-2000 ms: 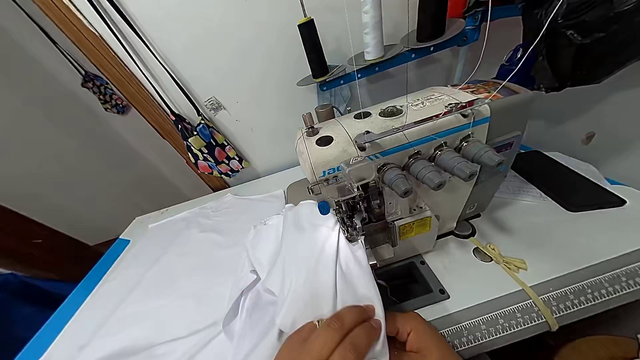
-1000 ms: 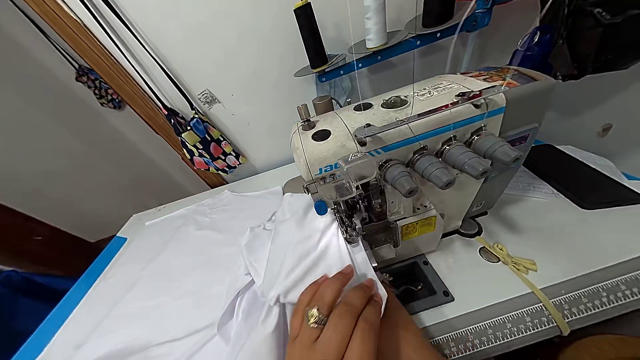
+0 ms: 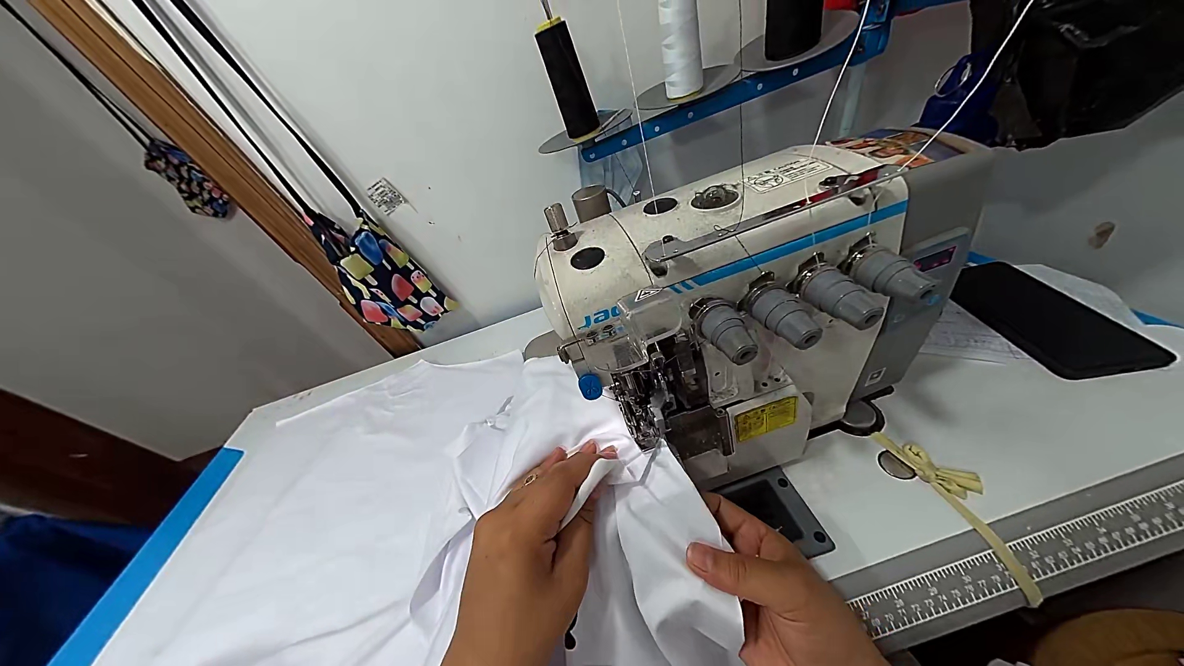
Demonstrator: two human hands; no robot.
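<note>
White fabric (image 3: 324, 518) lies spread over the left of the sewing table and runs up to the presser foot and needle area (image 3: 647, 416) of a white overlock sewing machine (image 3: 768, 231). My left hand (image 3: 546, 527), with a ring on one finger, pinches a raised fold of the fabric just in front of the foot. To its right, my right hand (image 3: 768, 583) grips the fabric's right edge between thumb and fingers, below the machine's front plate. The fabric hides some fingertips.
Thread cones (image 3: 566, 79) stand on a blue rack behind the machine. A black phone (image 3: 1064, 319) lies on papers at right. A yellowish tie (image 3: 939, 476) hangs over the measuring tape (image 3: 1017, 555) along the table's front edge. Patterned pouches (image 3: 384, 277) hang at left.
My left hand, flat on the fabric one second ago, now holds up a fold of it. My right hand, mostly hidden behind the left before, now shows apart from it at the fabric's right edge.
</note>
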